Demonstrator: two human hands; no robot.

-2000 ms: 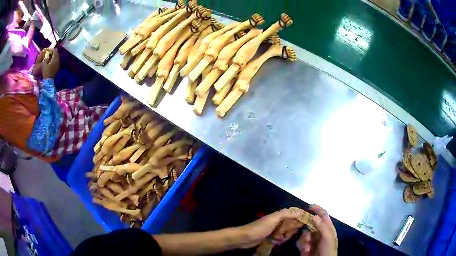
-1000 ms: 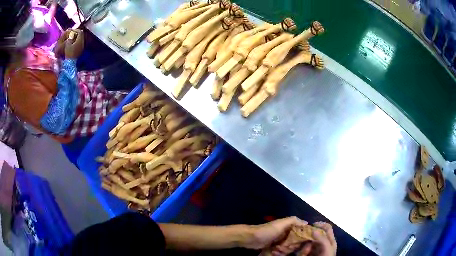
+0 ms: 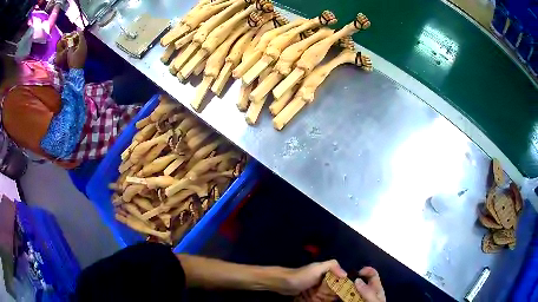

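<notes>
My left hand (image 3: 312, 279) and my right hand (image 3: 371, 285) are together at the bottom, past the front edge of the bench. Between them is a limb with a sole plate (image 3: 344, 287) at its end, the holed tan-brown face turned up. My left hand wraps the end of the limb; my right fingers touch the plate's right side. The rest of the limb is hidden by the hands and the picture's edge. Loose sole plates (image 3: 504, 211) lie piled at the bench's right end. Several tan limbs (image 3: 309, 82) lie side by side on the bench at the upper left.
A blue crate (image 3: 219, 219) full of limbs stands below the bench, left of my forearm. A green conveyor (image 3: 407, 35) runs behind the metal bench (image 3: 330, 159). A white stick (image 3: 477, 284) and a flat tan pad (image 3: 141, 35) lie on the bench. A person (image 3: 65, 112) sits at the left.
The holed plate face between my hands has turned up into view, and my right fingers have opened from around it. The whole view has shifted slightly.
</notes>
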